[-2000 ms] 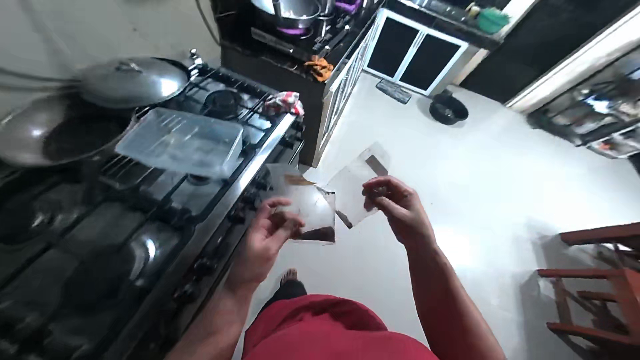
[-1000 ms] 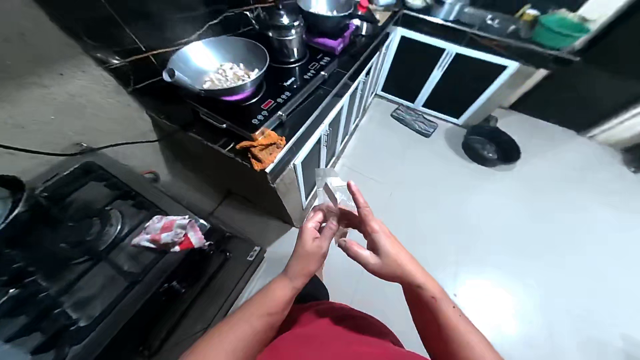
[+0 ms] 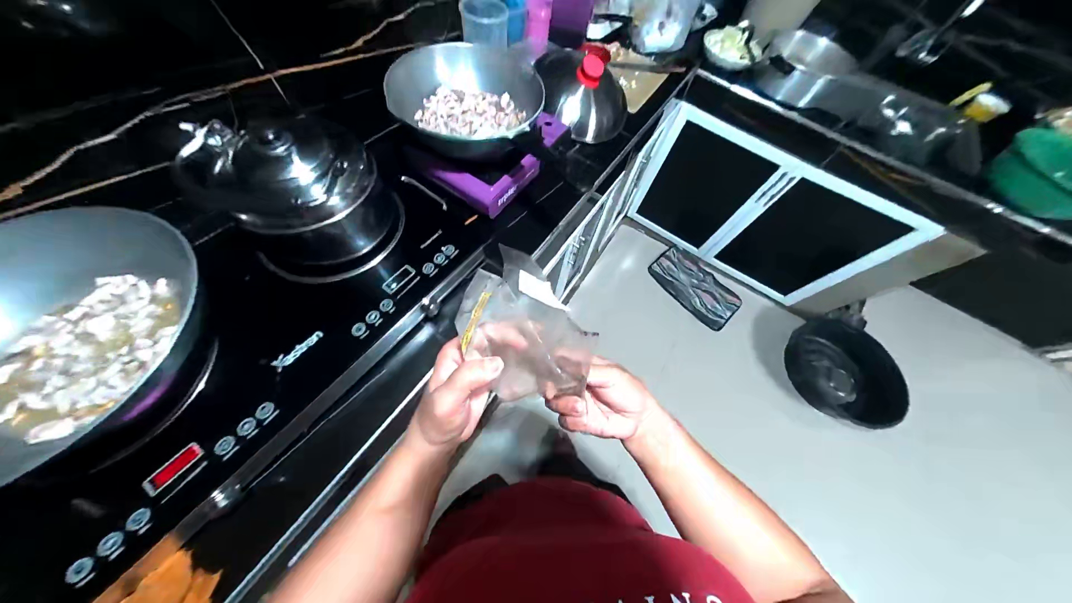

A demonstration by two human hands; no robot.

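Note:
A clear plastic bag (image 3: 536, 343), thin and crumpled, is stretched between my two hands in front of the cooktop's edge. My left hand (image 3: 456, 394) pinches its left side, by a yellow strip. Fingers of my right hand (image 3: 603, 402) grip the lower right corner. At far left, a wok (image 3: 188, 285) holds chopped pale pieces in liquid on the black induction cooktop (image 3: 293, 360). A second wok (image 3: 398, 100) with similar chopped pieces sits on a purple-edged burner (image 3: 494, 188). Between them stands a lidded steel pot (image 3: 310, 201).
A steel kettle-like vessel with a red top (image 3: 590, 105) stands beyond the second wok. Orange cloth (image 3: 172, 578) lies at the cooktop's lower edge. On the floor are a black pan (image 3: 846, 373) and a patterned mat (image 3: 695, 287). A green basin (image 3: 1034, 176) rests on the right counter.
The view has swung from the gas stove to the induction cooktop. Two seconds ago my hands held clear plastic pieces apart; now both hold one bag, spread wider than one second ago.

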